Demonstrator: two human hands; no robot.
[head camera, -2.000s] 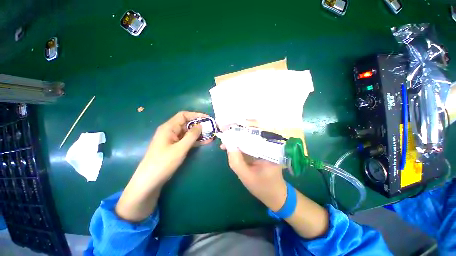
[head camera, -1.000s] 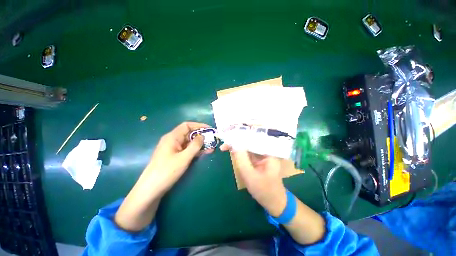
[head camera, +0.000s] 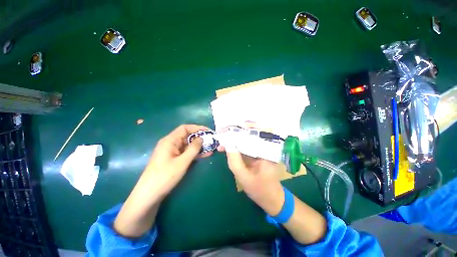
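My left hand (head camera: 173, 155) holds a small watch housing (head camera: 206, 142) with a silvery rim between thumb and fingers. My right hand (head camera: 256, 175) holds a clear-white dispensing syringe (head camera: 250, 145) like a pen, lying nearly level. Its tip end is at the right edge of the housing; whether it touches is too small to tell. The green cap (head camera: 292, 155) is at the syringe's rear, with a clear air hose (head camera: 336, 173) curving from it. White paper (head camera: 260, 108) lies on tan cardboard (head camera: 250, 86) behind and under the syringe.
A black controller (head camera: 373, 135) stands at right with a shiny plastic bag (head camera: 418, 95) on it. A crumpled wipe (head camera: 84, 168) and thin stick (head camera: 74, 133) lie at left, beside a black tray (head camera: 20, 185). Several housings (head camera: 305, 23) lie along the back. A blue sleeve (head camera: 436, 208) shows at right.
The housings at the back have shifted left in view, with several sliding further than the nearer bench things. The view has moved slightly. Both hands keep their grips, the syringe still at the housing.
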